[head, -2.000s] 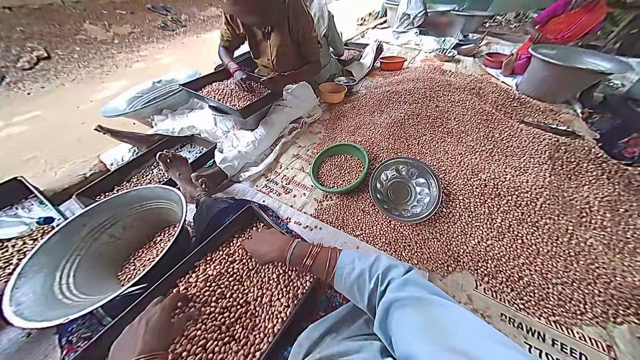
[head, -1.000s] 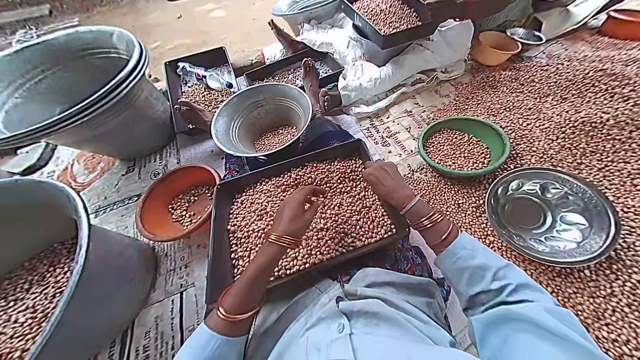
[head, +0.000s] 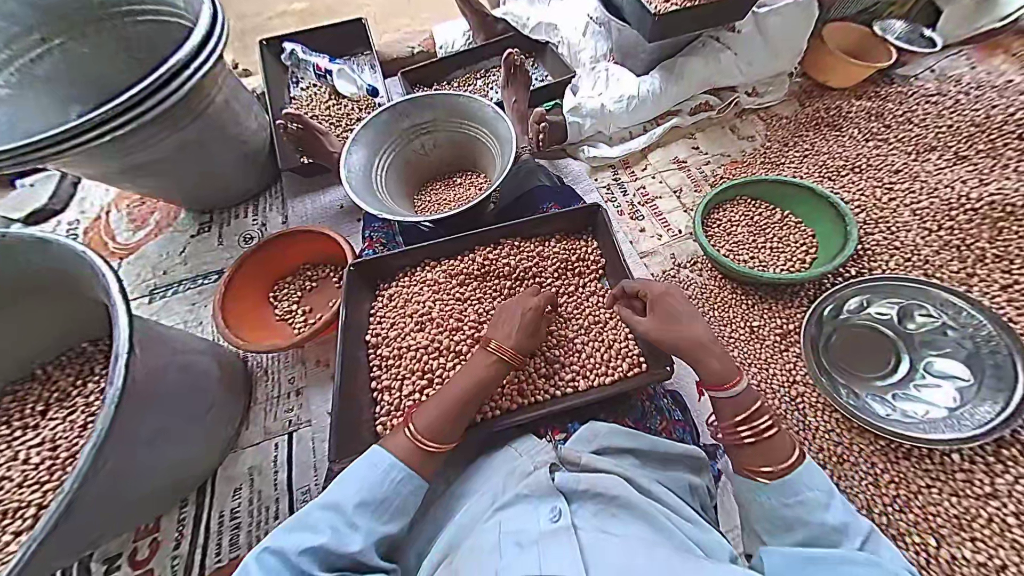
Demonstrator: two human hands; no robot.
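A dark rectangular tray (head: pixel 346 376) rests on my lap, filled with reddish-brown nuts (head: pixel 448 320) that look like shelled peanuts. My left hand (head: pixel 524 320) is over the middle of the nuts, its fingers curled at their surface; whether it pinches any is hidden. My right hand (head: pixel 660 316) is at the tray's right edge with thumb and fingers bent close together, and I cannot tell if a nut is between them. Just beyond the tray stands a metal basin (head: pixel 384 160) with some nuts at its bottom.
An orange bowl (head: pixel 236 300) and large metal tubs (head: pixel 180 384) stand on the left. To the right, a green bowl (head: pixel 840 232) and a steel plate (head: pixel 864 352) sit on a wide spread of nuts (head: pixel 944 160). A person's feet (head: pixel 516 88) and more trays (head: pixel 272 88) lie ahead.
The view has swung strongly to the left since the oldest frame. My right hand, over the nuts in the tray then, is now at its right edge. My left hand has stayed over the nuts.
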